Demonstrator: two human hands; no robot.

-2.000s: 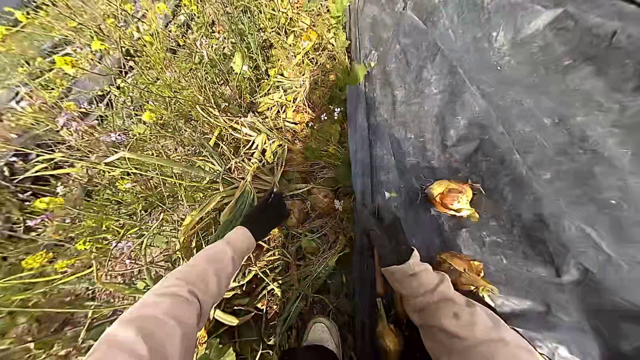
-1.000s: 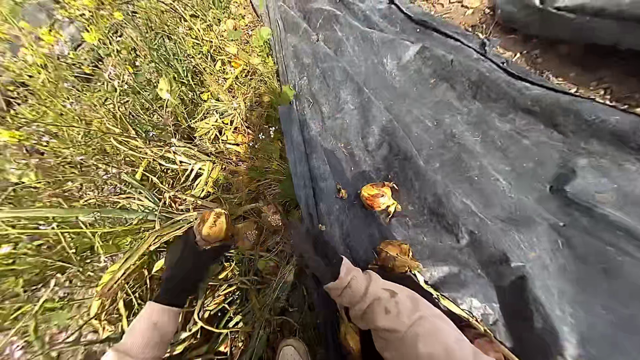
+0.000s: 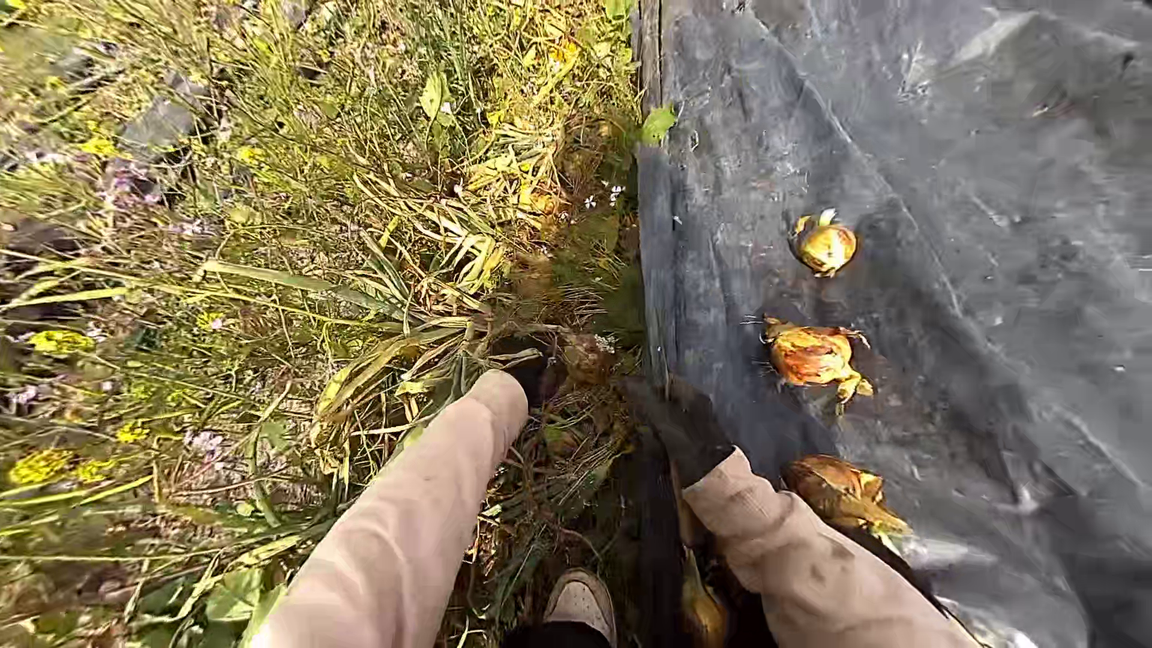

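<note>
My left hand (image 3: 533, 371) wears a black glove and reaches down among withered leaves, beside a brownish onion bulb (image 3: 587, 358) in the shaded row. Its fingers are largely hidden. Dark-gloved too, my right hand (image 3: 682, 423) lies at the edge of the black plastic sheet (image 3: 747, 162); its fingers blur into shadow. On the sheet, right of that hand, are a small golden onion (image 3: 825, 246), an orange-brown onion with roots and stem (image 3: 813, 355), and a browner one (image 3: 837, 490) close to my right sleeve. Another onion (image 3: 704, 605) lies low, by the sheet's edge.
Wild plants with yellow flowers (image 3: 61, 342) and dry grass fill the left side. A green leaf (image 3: 658, 124) overlaps the edge of the sheet. My shoe (image 3: 580, 601) stands in the row at the bottom. Grey stones (image 3: 162, 121) show at the upper left.
My left hand, which held an onion one second ago, is back down among the leaves. A small golden onion now lies on the sheet beyond the other two.
</note>
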